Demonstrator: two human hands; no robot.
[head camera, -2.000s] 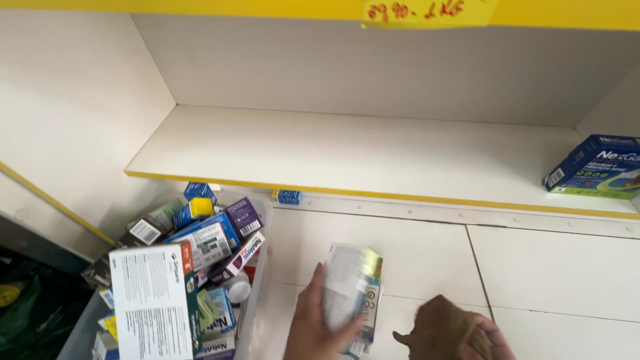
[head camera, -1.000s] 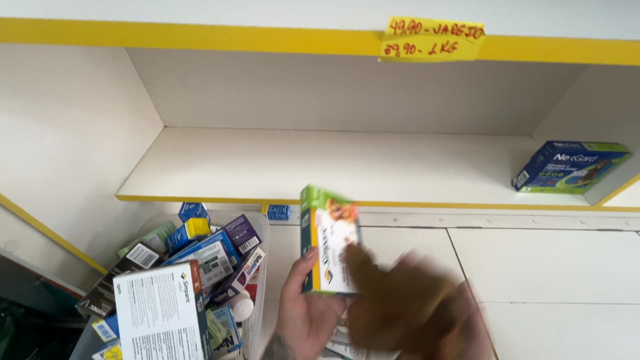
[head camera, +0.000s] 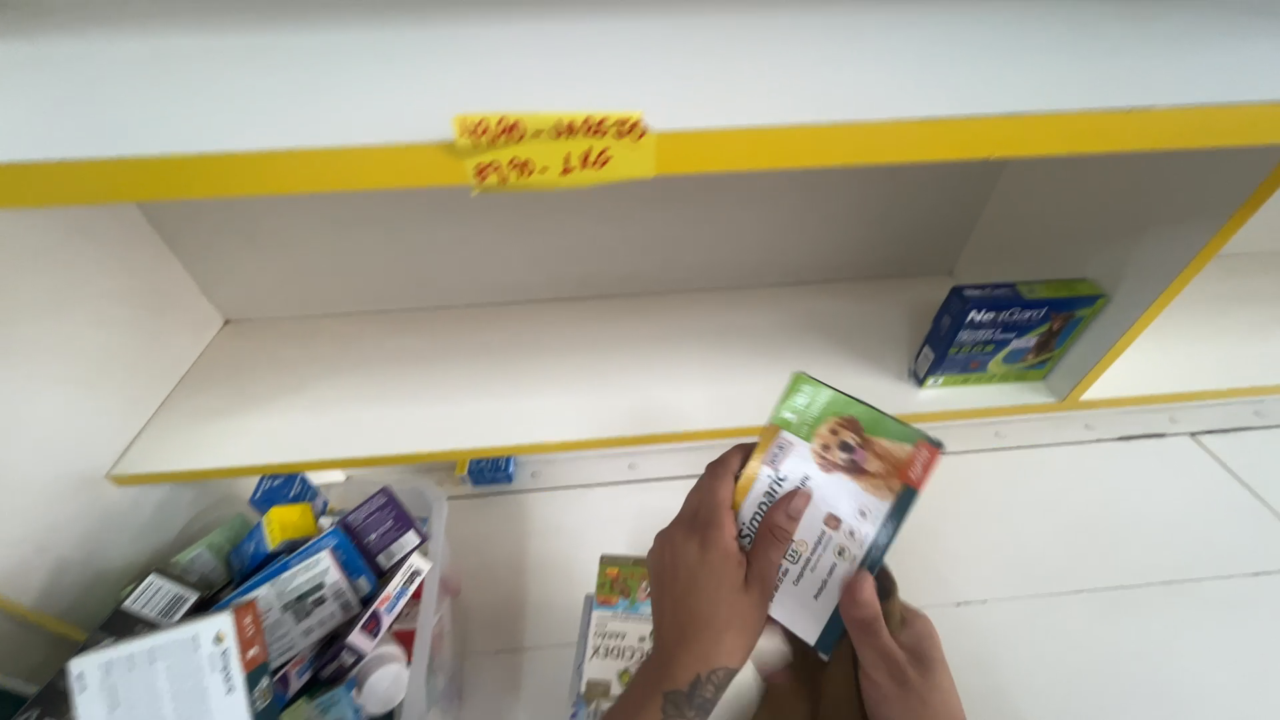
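Note:
My left hand (head camera: 715, 560) grips a Simparic carton (head camera: 840, 500) by its left side, thumb across the printed face with a dog's picture. The carton is tilted, in front of the lower edge of the shelf. My right hand (head camera: 895, 640) has its thumb on the carton's lower right corner and also holds a brown cloth (head camera: 825, 680), mostly hidden below the carton. Another carton (head camera: 618, 630), with a green and orange top, lies below, partly behind my left forearm.
A blue and green NexGard box (head camera: 1010, 333) stands at the right end of the white shelf (head camera: 560, 370). At lower left, a clear plastic bin (head camera: 432, 610) is heaped with medicine boxes, a Simparic carton (head camera: 160, 675) on top. A small blue box (head camera: 490, 470) sits under the shelf edge.
The Simparic carton has moved right and turned, and my right hand now touches it. Two seconds ago my hands were lower and apart, the right one holding the brown cloth.

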